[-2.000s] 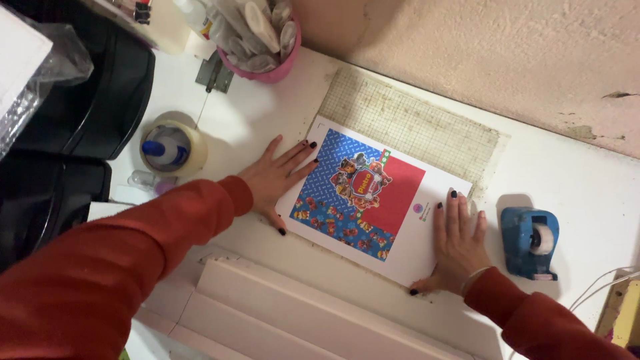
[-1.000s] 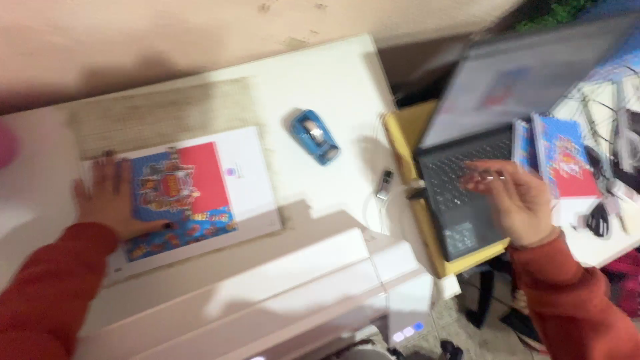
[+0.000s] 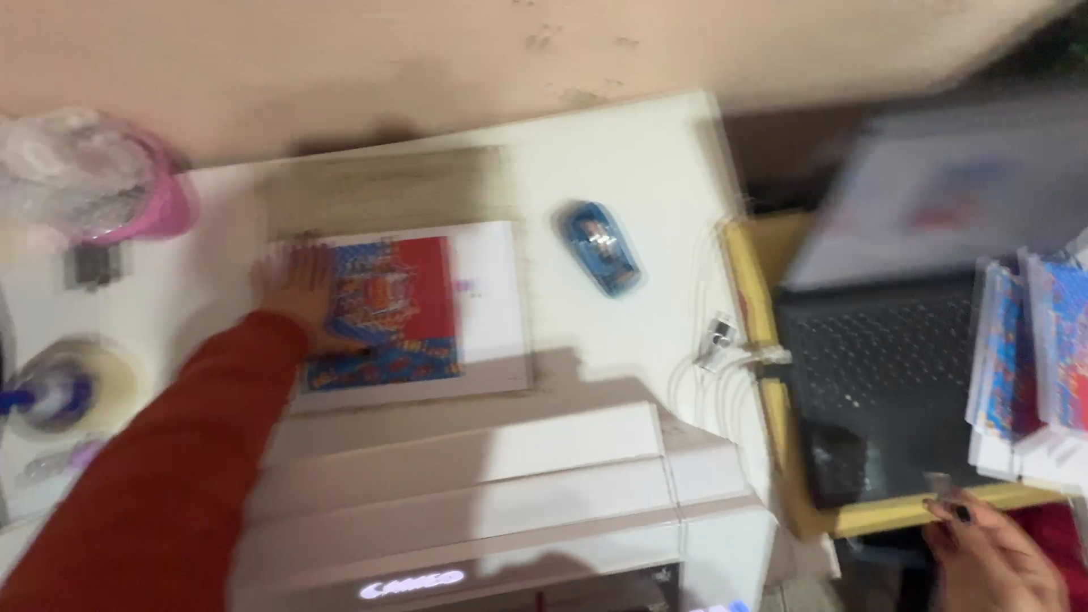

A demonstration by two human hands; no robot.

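Note:
My left hand [image 3: 302, 293] lies flat with fingers spread on the left part of a printed sheet [image 3: 493, 314] with blue and red patterns and a central emblem. The sheet rests on a gridded cutting mat [image 3: 382, 191]. At the lower right, my right hand [image 3: 990, 544] is beside the front edge of a yellow tray under a laptop [image 3: 884, 340]. Its thumb and fingertips are together around a small greyish thing [image 3: 938, 484], too blurred to name.
A blue tape dispenser [image 3: 601, 248] stands right of the sheet. A white Cameo cutting machine [image 3: 476, 493] lies in front. A USB plug [image 3: 718, 340] with cables is near the yellow tray [image 3: 786, 459]. Printed sheets [image 3: 1062, 340] overlap the laptop's right side. A pink basket [image 3: 161, 195] and tape roll [image 3: 110, 382] are left.
My right hand has left the printed sheet, passed over the laptop keyboard, and is now lower, by the tray's front edge. My left hand stays on the sheet. The view has swung right.

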